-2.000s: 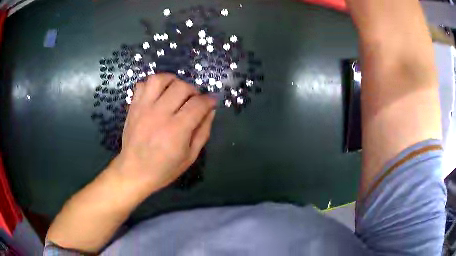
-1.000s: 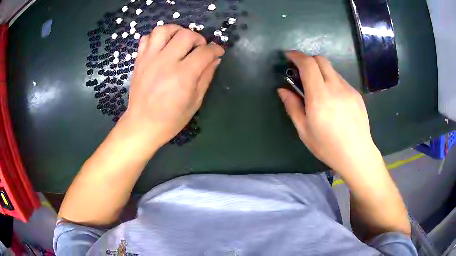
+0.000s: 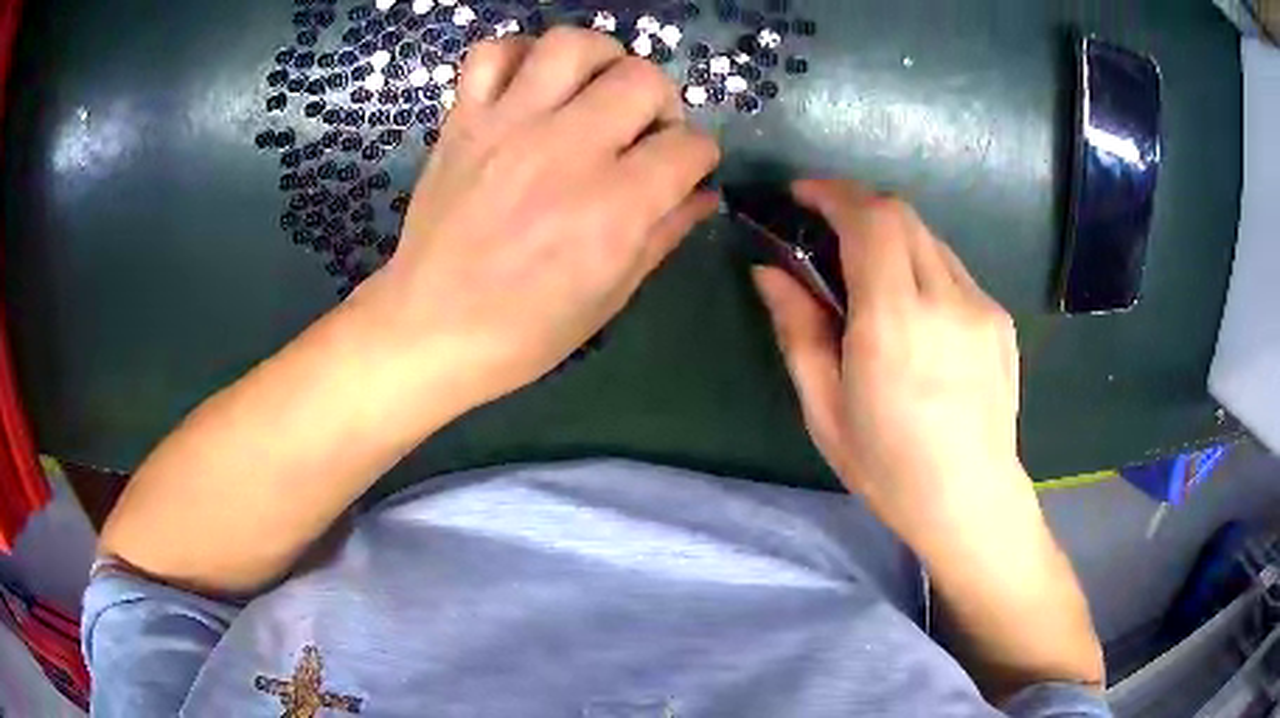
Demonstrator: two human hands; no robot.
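Many small round pieces [image 3: 326,197], mostly black and some white or silver, lie loose on the dark green mat [image 3: 674,379] at upper left. My right hand [image 3: 920,351] holds a small dark phone-like housing [image 3: 786,232], tilted, between thumb and fingers. My left hand [image 3: 555,211] is over the pile's right side, knuckles up. Its thumb and fingertips are together at the left end of the housing. Whether a piece is between them is hidden.
A larger black glossy phone [image 3: 1113,175] lies on the mat at right. A red edge [image 3: 17,421] runs along the far left. A pale surface [image 3: 1254,281] is at far right, with a blue item [image 3: 1182,474] below the table edge.
My right arm came down from the upper right, and my right hand now holds the housing. My left hand has moved right from the pile to the housing's end. The camera view has shifted.
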